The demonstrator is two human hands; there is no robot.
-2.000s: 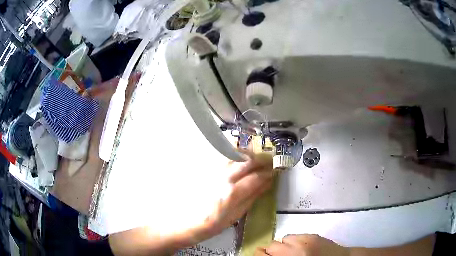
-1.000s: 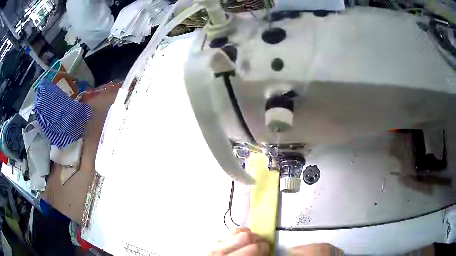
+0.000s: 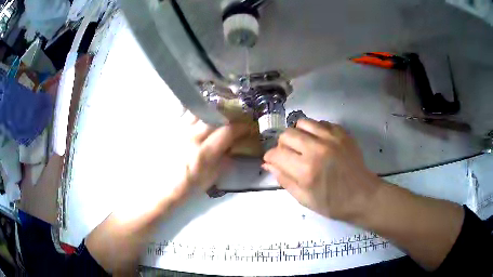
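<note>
The olive-yellow fabric strip (image 3: 246,142) lies at the presser foot (image 3: 248,100) of the off-white sewing machine, with a short part showing in front of it. My left hand (image 3: 213,149) is on the strip's left side, blurred and overexposed; its fingertips are partly hidden. My right hand (image 3: 319,162) is just right of the strip, below the ribbed white knob (image 3: 272,123), fingers curled with thumb and index fingertip close together. Whether it pinches the strip's edge cannot be told.
The machine head and tension dial (image 3: 240,30) overhang the work. An orange-and-black tool (image 3: 378,59) and a dark holder (image 3: 432,100) are at right. Ruler tape (image 3: 281,252) runs along the front edge. A blue cloth heap (image 3: 24,108) is at left.
The view has shifted, so the machine sits higher. Both hands have moved up from the front edge to near the foot. The long strip length in front now shows only as a short part.
</note>
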